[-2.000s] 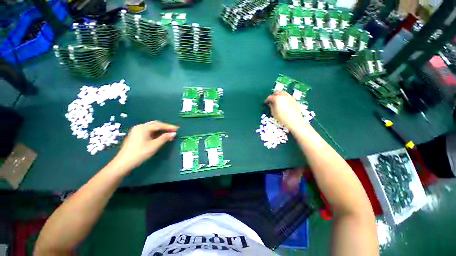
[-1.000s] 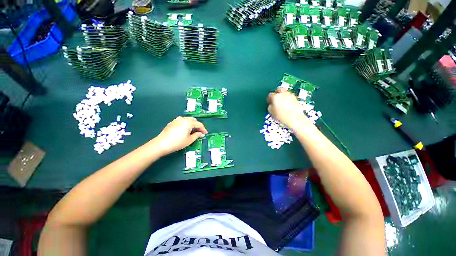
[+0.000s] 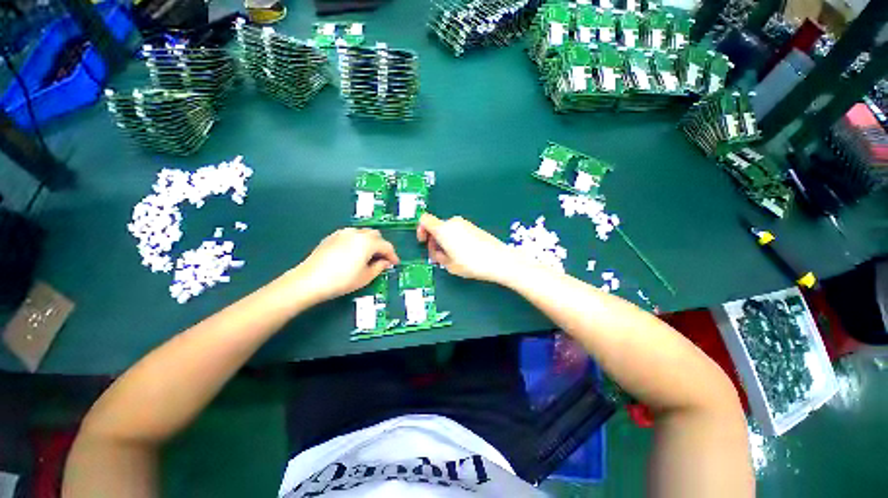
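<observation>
A green circuit board panel (image 3: 419,297) with two boards side by side lies nearest me at the bench front. My left hand (image 3: 355,261) is at its upper left, fingertips bent down over its top edge. My right hand (image 3: 456,245) is just above its upper right, fingertips pinched close together. Whether either hand holds a small piece cannot be seen. A second panel (image 3: 392,197) lies just behind both hands. Small white pieces form a heap (image 3: 161,219) on the left and a looser heap (image 3: 537,241) on the right, partly behind my right forearm.
Another panel (image 3: 573,169) lies behind the right heap, a thin green strip (image 3: 645,261) beside it. Fanned board stacks (image 3: 378,83) stand at the back left, rows of panels (image 3: 623,73) at the back right. A black and yellow utility knife (image 3: 782,255) and white tray (image 3: 828,377) are at right.
My right hand has moved left from the right heap to the near panel, and the right heap is more spread out. My left hand moved right to the near panel earlier and stays there.
</observation>
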